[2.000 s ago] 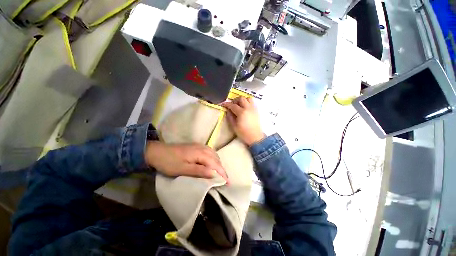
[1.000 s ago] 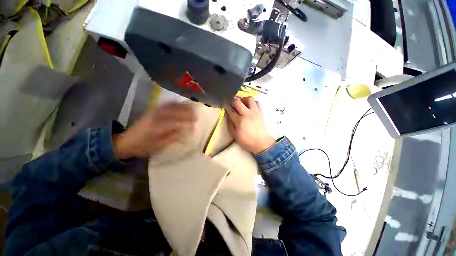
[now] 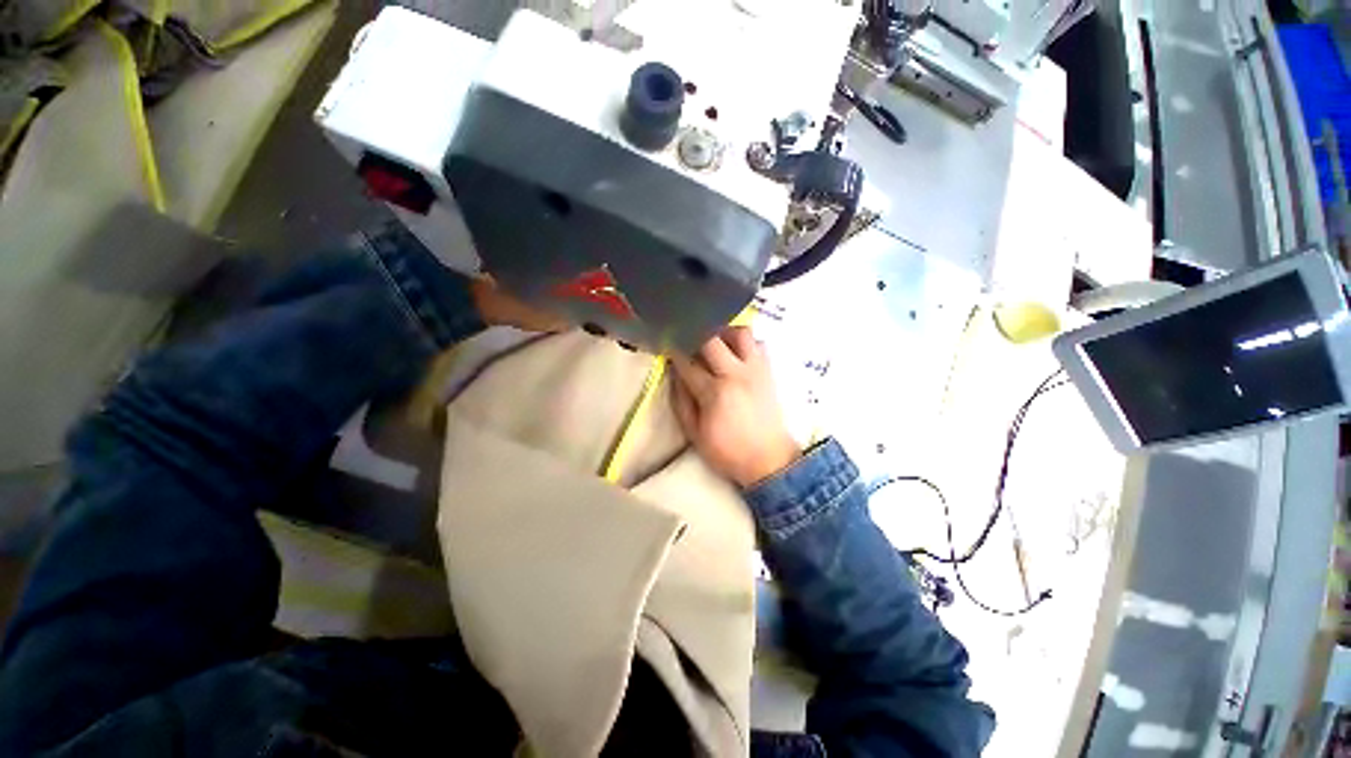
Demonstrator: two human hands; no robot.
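Observation:
The beige workpiece [image 3: 556,511] lies folded from under the sewing machine head [image 3: 608,208] down to my lap. A yellow binding strip [image 3: 637,422] runs along its seam up to the machine. My right hand [image 3: 729,403] rests on the workpiece's right edge by the strip, its fingertips partly hidden under the dark cover; I cannot tell whether it grips. My left hand [image 3: 519,307] reaches under the head's left side. Only a small part of it shows, and its fingers are hidden. A bit of yellow [image 3: 745,316] shows beside my right fingertips.
Stacked beige pieces with yellow edges [image 3: 89,178] lie at left. The control screen [image 3: 1215,356] stands at right. Black cables [image 3: 1015,444] and a slim pointed tool [image 3: 1021,555] lie on the white table [image 3: 904,385]. A black tube curves beside the machine head.
My left hand has moved from on top of the workpiece, up and forward under the machine head. The workpiece's near end has opened out flatter. My right hand stays near the yellow strip.

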